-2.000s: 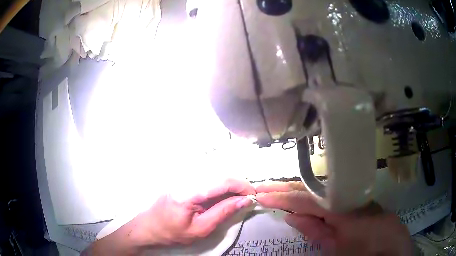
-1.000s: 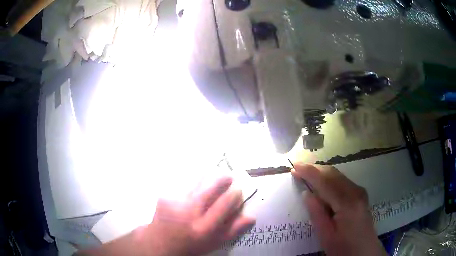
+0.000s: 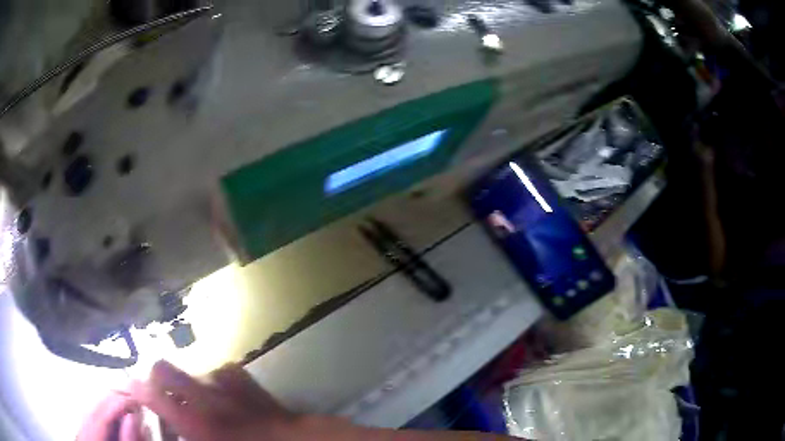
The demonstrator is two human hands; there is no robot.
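My right hand is at the lower left, below the sewing machine head, with its fingertips near the glare of the lamp. My left hand is beside it, cut off by the bottom edge and partly bleached. The fingertips of both hands come close together. A small whitish strip, perhaps cloth, shows between them; blur hides which fingers grip it. The needle area is lost in glare. No pointed tool can be made out in my right hand.
Black thread snips lie on the table right of my hands. The green control panel is above them. A lit smartphone, a scrap tray and a shiny cream fabric bundle are at the right.
The view has swung right, so the phone, tray and panel show more fully. My hands, apart one second ago, are now close together. The thin dark tool in my right hand no longer shows.
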